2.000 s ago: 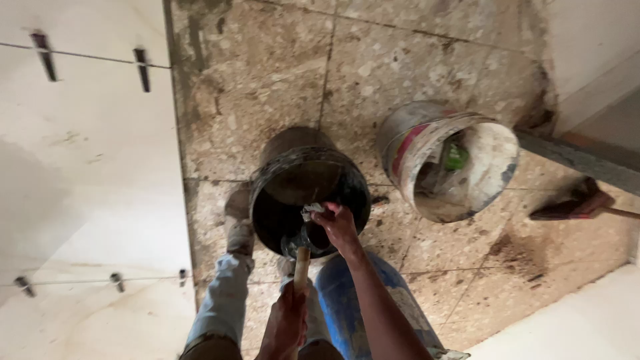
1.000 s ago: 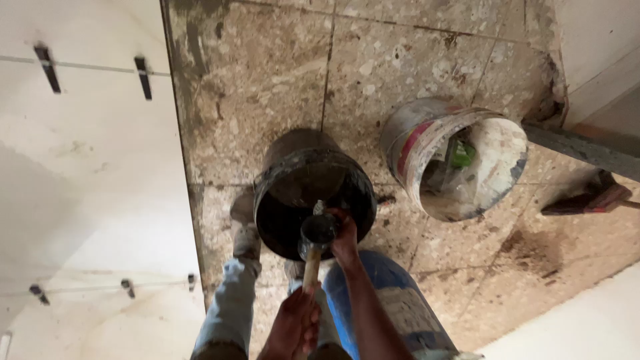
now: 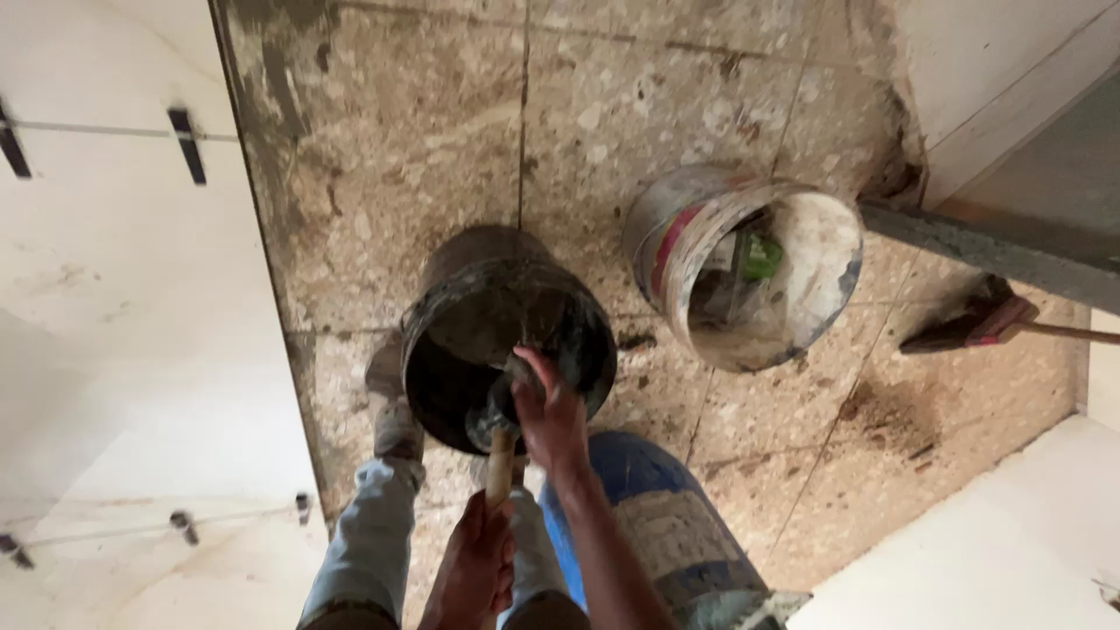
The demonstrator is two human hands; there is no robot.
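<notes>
A black bucket (image 3: 472, 254) stands on the stained floor just ahead of my feet, with murky contents inside. Low in the picture, my left hand (image 3: 481, 551) is closed around the pale wooden handle (image 3: 500, 468) of a tool whose dark, wet head (image 3: 484, 424) is at the bucket's near inner side. Over the bucket's opening, my right hand (image 3: 551, 411) is at the tool's head, fingers bent; whether it grips the head or something small is blurred. The bottom of the bucket is too dark to make out.
A paint-smeared white bucket (image 3: 822, 289) with plastic packaging inside stands to the right. A blue barrel-like container (image 3: 630, 464) is beside my right forearm. A broom (image 3: 971, 328) and a metal bar (image 3: 997, 249) lie further right. Large pale tiles (image 3: 149, 350) with black wedges border the left.
The tool's head, more upright over the bucket a second ago, is now lower at its near inner side. My right hand has shifted over the bucket's opening.
</notes>
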